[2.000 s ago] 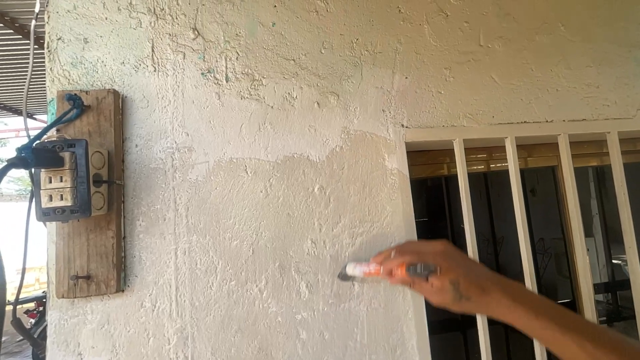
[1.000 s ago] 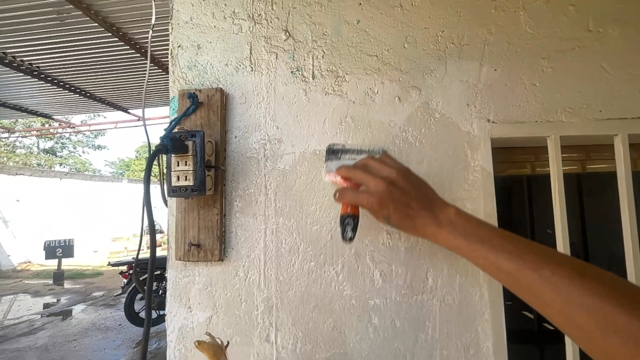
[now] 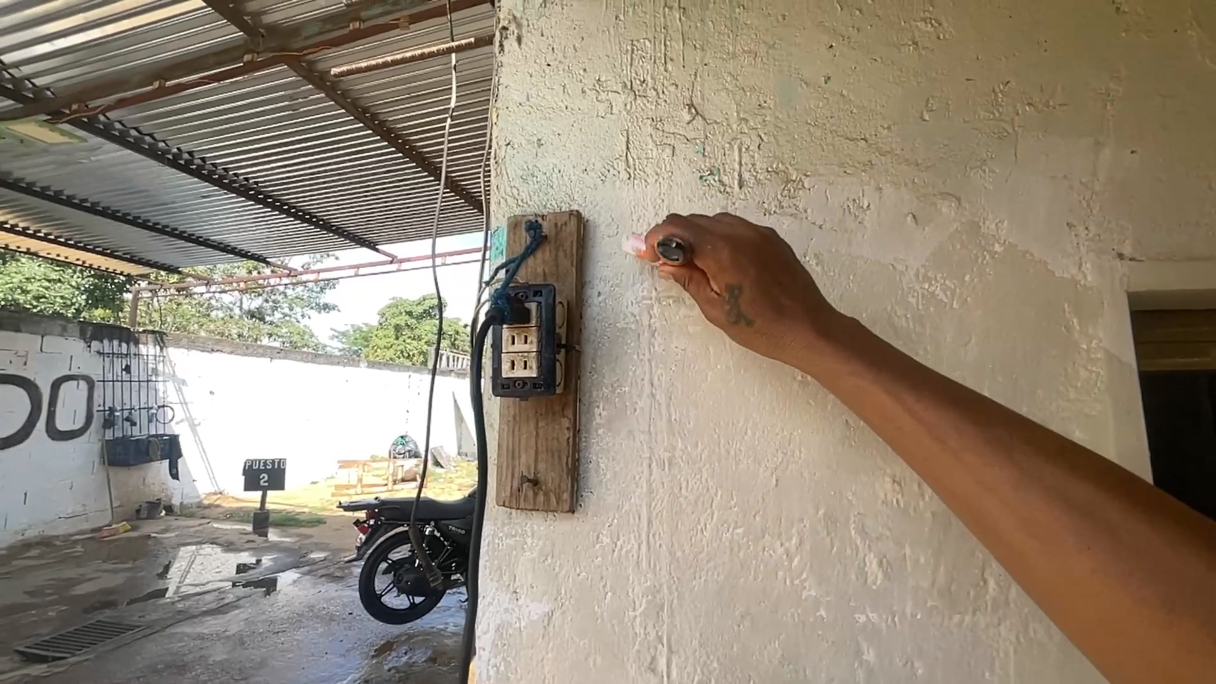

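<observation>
My right hand (image 3: 736, 280) grips a paintbrush (image 3: 672, 250) by its handle, whose dark rounded end points toward me. The orange and pale part of the brush shows at the left of my fingers, close to the rough plastered wall (image 3: 807, 494); its bristles are hidden. The wall bears whitish paint with a more beige, uneven patch toward the right. Left of my hand, a wooden board (image 3: 537, 456) is fixed upright at the wall's edge and carries an electrical outlet (image 3: 522, 342) with a dark frame. My left hand is not in view.
A black cable (image 3: 478, 494) hangs from the outlet, and a thin wire (image 3: 440, 209) dangles beside it. A barred window (image 3: 1178, 380) is partly visible at the right edge. Beyond the wall's corner are a motorcycle (image 3: 413, 551), a small sign (image 3: 264, 475) and a metal roof (image 3: 285, 123).
The view has swung left. My right hand, still holding the brush, has moved left and up along the wall, from beside the window to near the wooden board.
</observation>
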